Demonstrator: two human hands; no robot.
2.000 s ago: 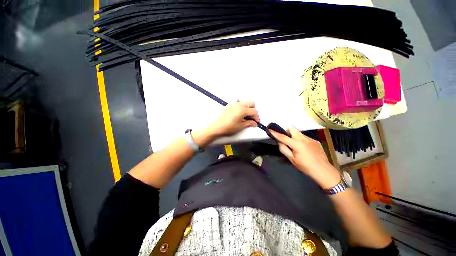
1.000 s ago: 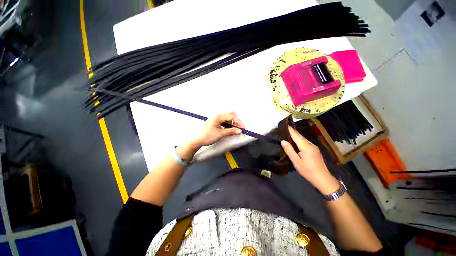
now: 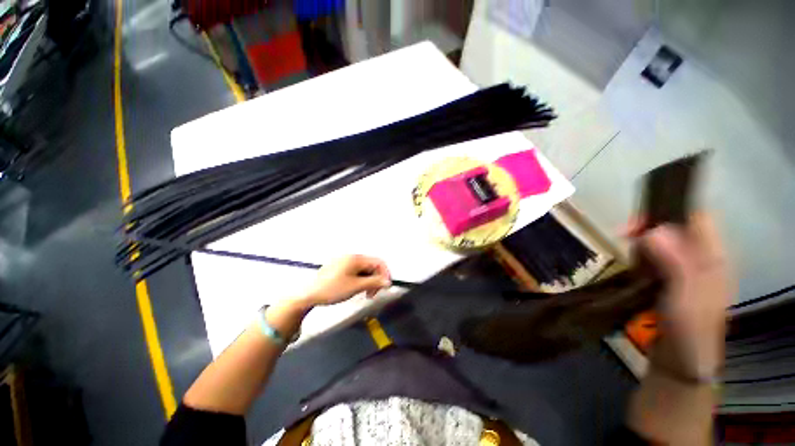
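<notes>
A narrow black strap (image 3: 261,259) runs from the table's left edge to my left hand (image 3: 349,280), which grips it near the table's front edge. The strap goes on to the right past my fingers, and its far end is lost against the dark cloth. My right hand (image 3: 684,270) is raised at the right, blurred, and holds a crumpled dark brown cloth (image 3: 540,327) that hangs to the left. Part of the cloth sticks up above the fingers. Whether the right hand also touches the strap cannot be told.
A thick bundle of black straps (image 3: 349,157) lies across the white table (image 3: 261,131). A pink box (image 3: 466,205) sits on a round yellow stand (image 3: 427,187), beside a flat pink piece (image 3: 526,172). A wooden tray of strips (image 3: 558,248) is right of the table.
My right hand has moved far right and up with the cloth, away from my left hand. My left hand still grips the strap. The view has turned, so more floor and wall show behind the table.
</notes>
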